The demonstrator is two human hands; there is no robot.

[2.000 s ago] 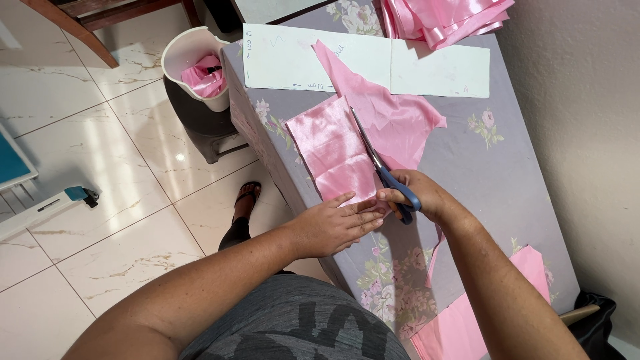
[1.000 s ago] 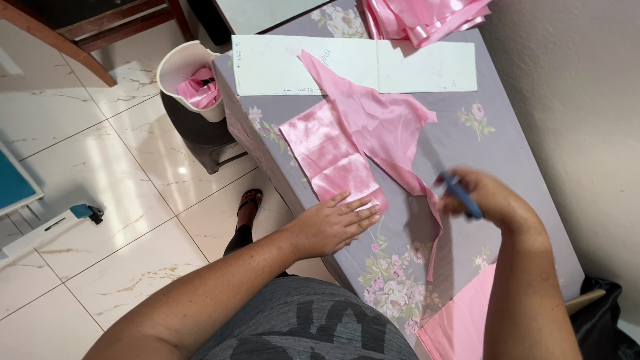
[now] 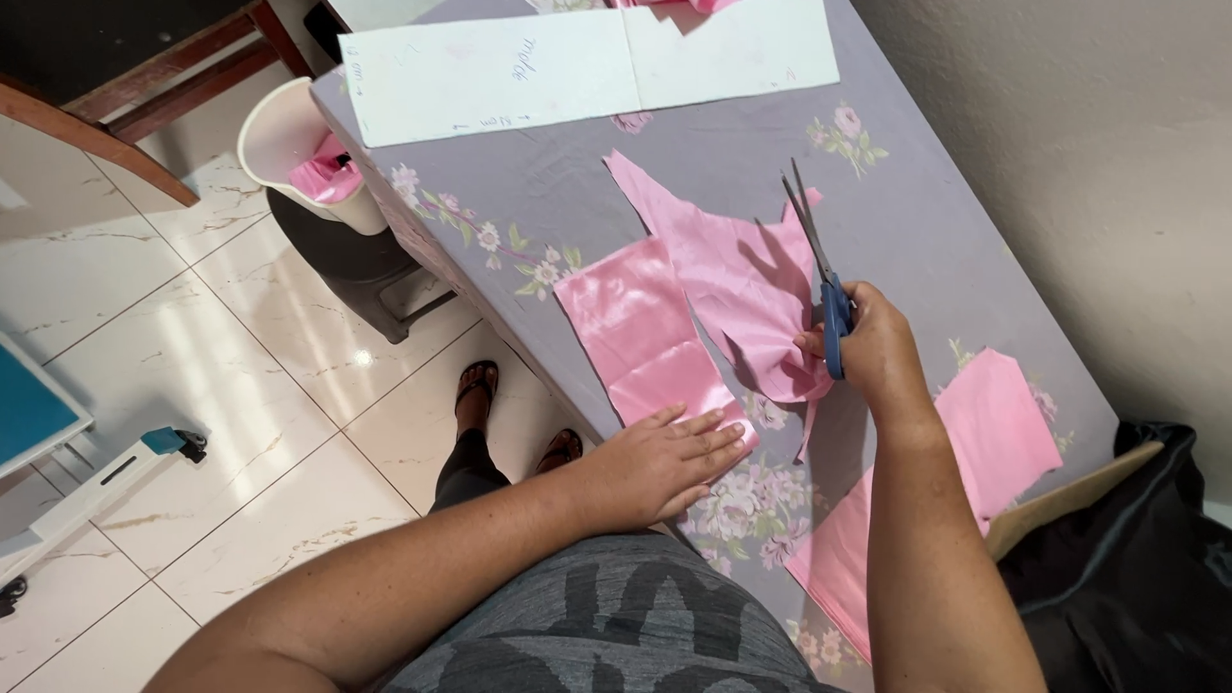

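My left hand lies flat, fingers spread, on the lower end of a rectangular piece of pink satin fabric. Blue-handled scissors are in my right hand, their blades pointing up and away and slightly apart. The thumb and fingers of that hand also pinch an irregular pink fabric offcut, bunched at its near end. The offcut lies beside the satin rectangle, and a thin strip of it hangs toward me.
A white paper pattern with handwriting lies across the table's far part. More pink fabric rests at right, near black satin cloth. Left of the table, a white bin holding pink scraps stands on a black stool.
The scissors were at the satin's edge two seconds ago, then moved right in my right hand. That hand now grips the offcut, which is bunched and clear of the paper pattern. My left hand stays on the satin.
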